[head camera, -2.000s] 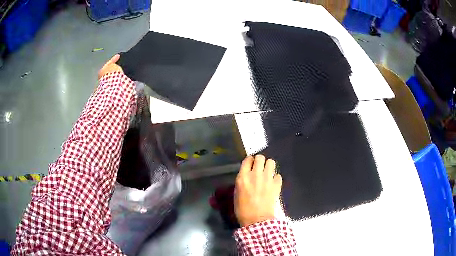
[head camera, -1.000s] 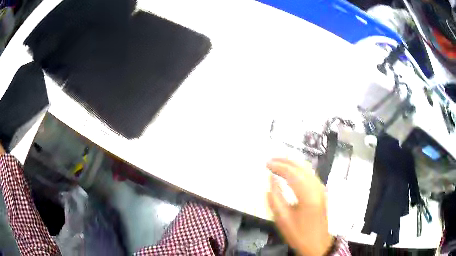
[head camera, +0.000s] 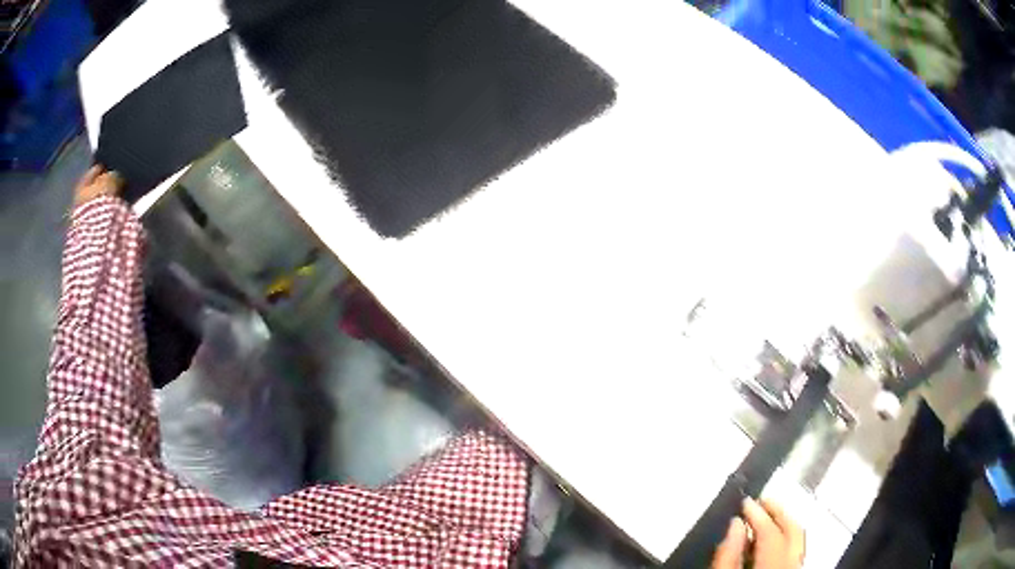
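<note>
A black fabric strip (head camera: 779, 445) runs from the presser foot area (head camera: 818, 367) towards the bottom edge. My right hand (head camera: 762, 539) is at its lower end, fingertips at the strip, partly cut off by the picture's edge; its grip is unclear. My left hand (head camera: 98, 185) holds the outer corner of a smooth black piece (head camera: 178, 111) at the far left table corner. Large black mesh panels (head camera: 423, 111) with frayed edges lie left of the machine.
The white sewing machine head (head camera: 924, 245) stands at the right, blurred. More black strips (head camera: 907, 495) hang right of the needle area, beside a dark control box with a small blue screen (head camera: 1002, 486). A blue bin (head camera: 824, 50) is behind the table. A whitish sack (head camera: 228, 389) is below it.
The view has turned right to the machine. My right hand has left the mesh panels and come to the strip's lower end. My left hand stays at the smooth black piece.
</note>
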